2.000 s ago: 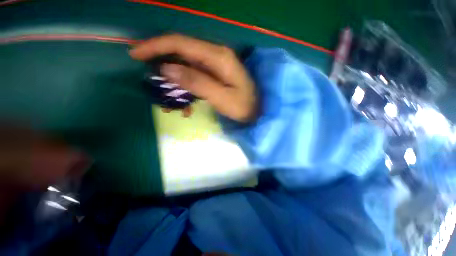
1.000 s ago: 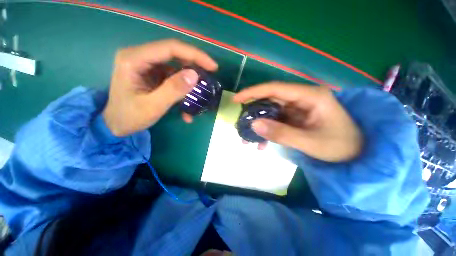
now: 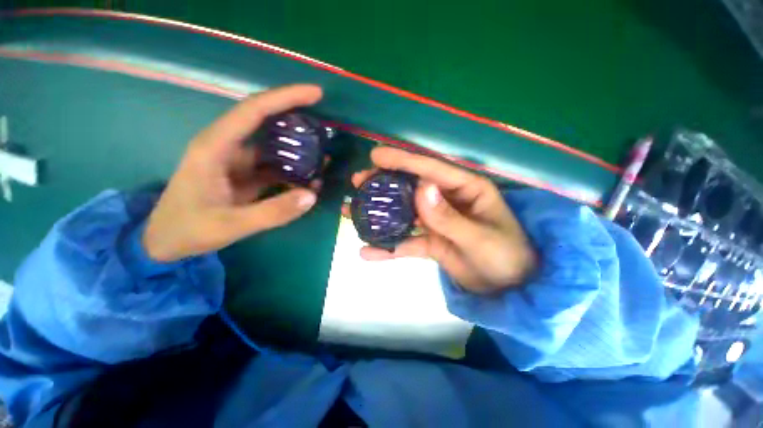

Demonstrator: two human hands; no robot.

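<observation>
My left hand (image 3: 222, 180) holds one round black watch head (image 3: 294, 148) between fingers and thumb, its display facing up with rows of white-violet text or buttons. My right hand (image 3: 468, 221) holds a second watch head (image 3: 383, 209) with a similar lit screen, thumb at its right rim. The two watches are side by side, apart, above the mat. A white paper sheet (image 3: 389, 305) lies below the right watch, its upper part hidden by my right hand.
Red lines edge the green mat (image 3: 109, 134), with a darker green surface (image 3: 519, 58) beyond. A clear blister tray (image 3: 703, 242) with black watches stands at right, a pink-and-white pen (image 3: 629, 177) beside it. A white strip (image 3: 18, 167) lies at far left.
Both watches have moved left in the view, and the right one now shows a lit text screen. The left thumb has moved off the display to below the watch. The right thumb has shifted to the rim.
</observation>
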